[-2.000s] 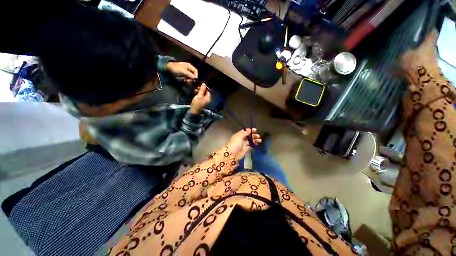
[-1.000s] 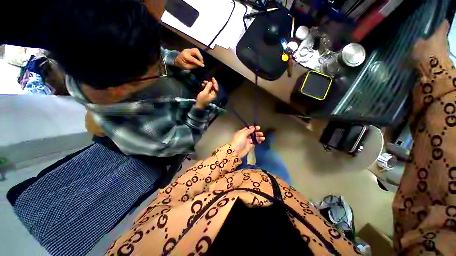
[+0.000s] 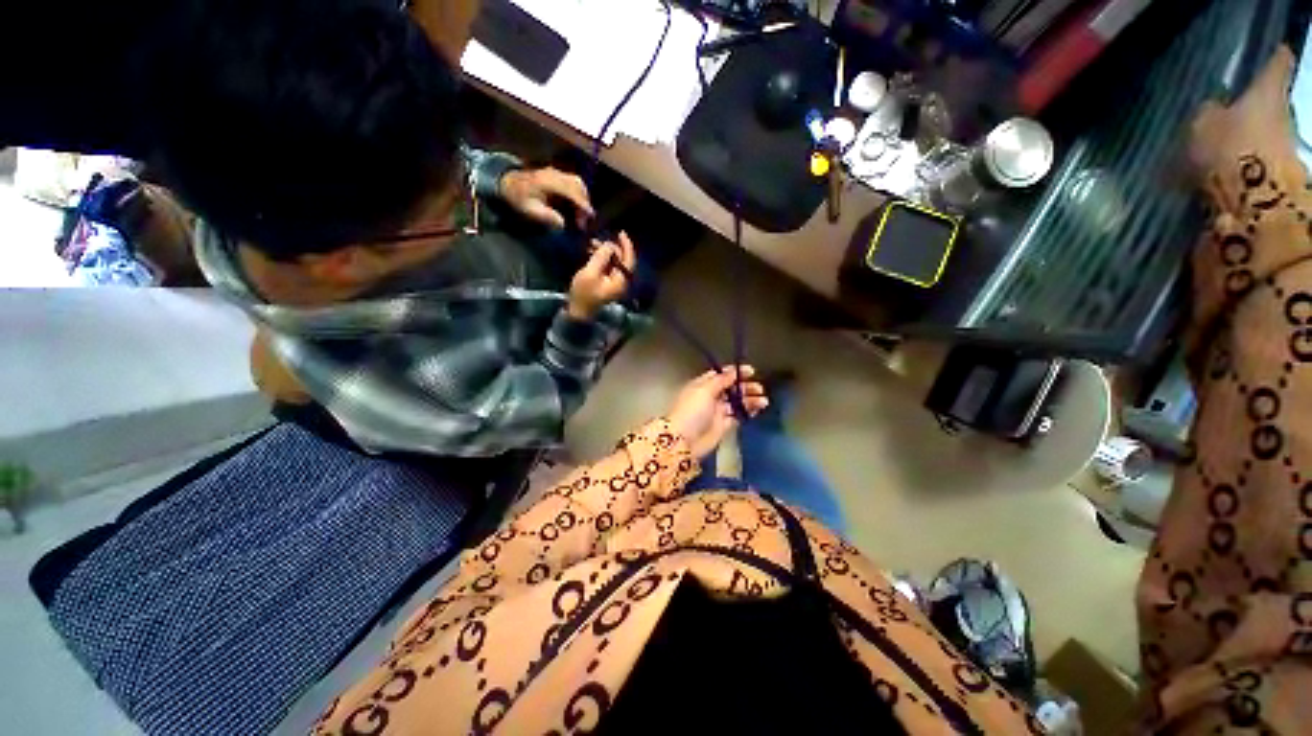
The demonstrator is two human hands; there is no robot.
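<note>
A thin dark cord (image 3: 738,295) hangs in the air in front of me, with strands running up toward the desk and the seated coworker. My left hand (image 3: 715,403) pinches it between the fingertips at the middle of the view. My right hand (image 3: 1240,127) is at the upper right, at the end of my outstretched arm, over a dark ribbed surface; its fingers are cut off or unclear. The coworker's two hands (image 3: 604,273) are close together, with a dark strand at the fingers.
The brown desk (image 3: 655,176) bears white papers (image 3: 587,89), a phone (image 3: 515,39), a black mouse pad (image 3: 763,137), a yellow-rimmed dark device (image 3: 912,243) and a round-topped jar (image 3: 1017,153). A coworker in a plaid shirt (image 3: 417,367) sits at left. A dark checked cushion (image 3: 259,575) is at lower left.
The coworker's hands moved apart, then came together again at the dark strand. My left hand keeps its pinch on the cord. The desk has shifted slightly right and up in view.
</note>
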